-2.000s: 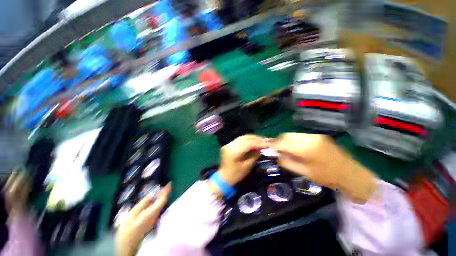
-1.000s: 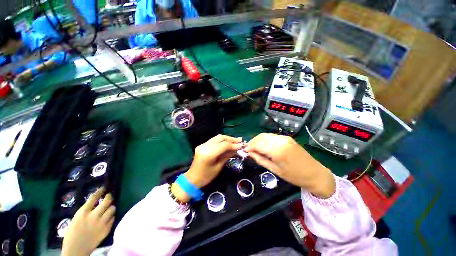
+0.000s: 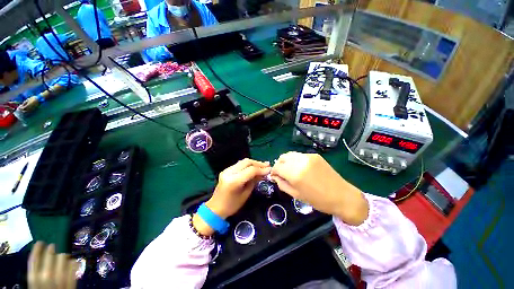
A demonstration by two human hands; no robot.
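My left hand [image 3: 237,185], with a blue wrist band and beads, and my right hand [image 3: 309,178] meet at the fingertips above the black component tray [image 3: 259,246]. They pinch a small pale item [image 3: 271,176] between them, mostly hidden by the fingers; I cannot tell what it is. Round watch modules [image 3: 244,232] lie in the tray pockets under and in front of my hands. The black test fixture [image 3: 228,141] stands just beyond, with a red clamp handle [image 3: 203,84] on top and a lit round module [image 3: 198,141] at its upper left side.
Two white power supplies [image 3: 322,104] with red digits stand at right, cables around them. A red box [image 3: 420,211] is below right. At left are a filled tray [image 3: 127,209], a black tray [image 3: 62,161], paper with a pen, and another person's hand [image 3: 52,270]. People in blue are opposite.
The view has steadied and shifted slightly. The other person's hand has moved left, off the filled left tray. My hands stay together over the near tray.
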